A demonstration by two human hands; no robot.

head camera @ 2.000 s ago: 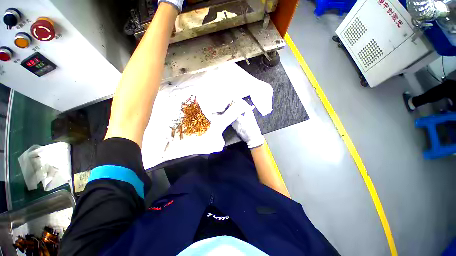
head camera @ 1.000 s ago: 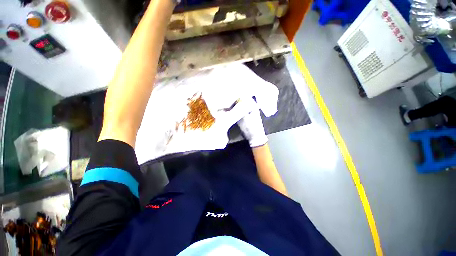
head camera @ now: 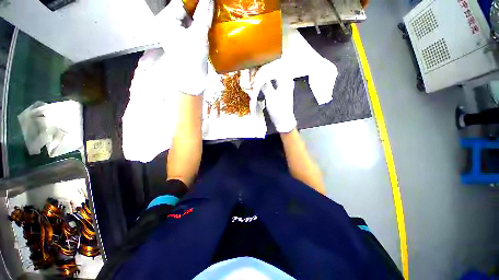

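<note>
My left hand point(head camera: 189, 49), in a white glove, is at the upper middle and holds a glossy amber film sheet point(head camera: 246, 41) by its left side. The film hangs over the back of a loose pile of coppery short pieces point(head camera: 234, 98). The pile lies on a white cloth point(head camera: 232, 129). My right hand point(head camera: 280, 106), also in a white glove, is at the cloth just right of the pile. Its fingertips blend with the cloth, so whether it grips anything cannot be told.
A metal tray point(head camera: 94, 219) with jumbled copper-wound coils point(head camera: 52, 235) is at the lower left. White wipes point(head camera: 53, 128) and a beige block point(head camera: 99, 150) lie above it. The machine ledge point(head camera: 306, 13) is at the back. A white cabinet point(head camera: 448, 46) and blue stool point(head camera: 484, 161) stand right.
My left hand has come back from the machine towards me and now holds the amber film over the cloth. The view has shifted left and down. My right hand has stayed beside the pile.
</note>
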